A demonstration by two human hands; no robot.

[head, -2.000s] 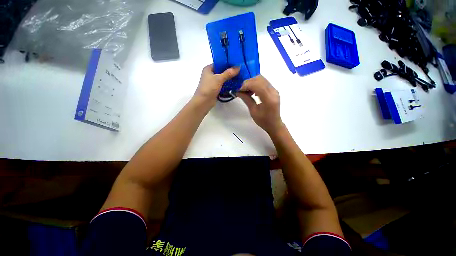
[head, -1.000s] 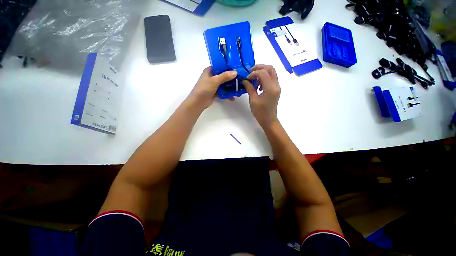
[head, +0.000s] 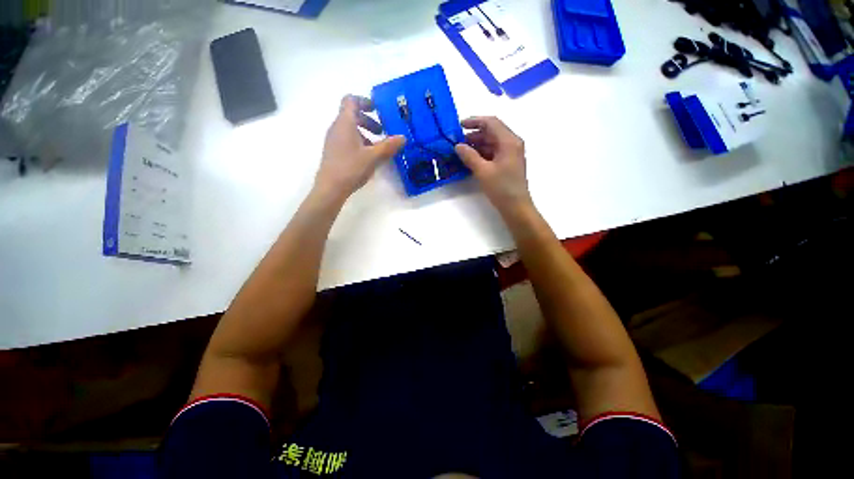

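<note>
The blue blister tray (head: 419,103) is held between my two hands, tilted a little, above the white table. A black data cable (head: 426,170) lies coiled in its lower part, and its two plug ends stand upright in the upper part. My left hand (head: 356,145) grips the tray's left edge, thumb on the front. My right hand (head: 496,161) holds the right edge, with its thumb at the cable near the lower right. The fingers behind the tray are partly hidden.
A smartphone (head: 243,75), a finished box (head: 148,196) and a plastic bag (head: 94,75) are at left. A retail box (head: 506,47), an empty blue tray (head: 588,30), another box (head: 716,122) and loose cables (head: 726,58) are at right. A dark sliver (head: 410,237) lies near the edge.
The view has turned and shifted. The cable coil now lies inside the tray's lower part. My left hand has moved to the left edge and my right hand to the right edge.
</note>
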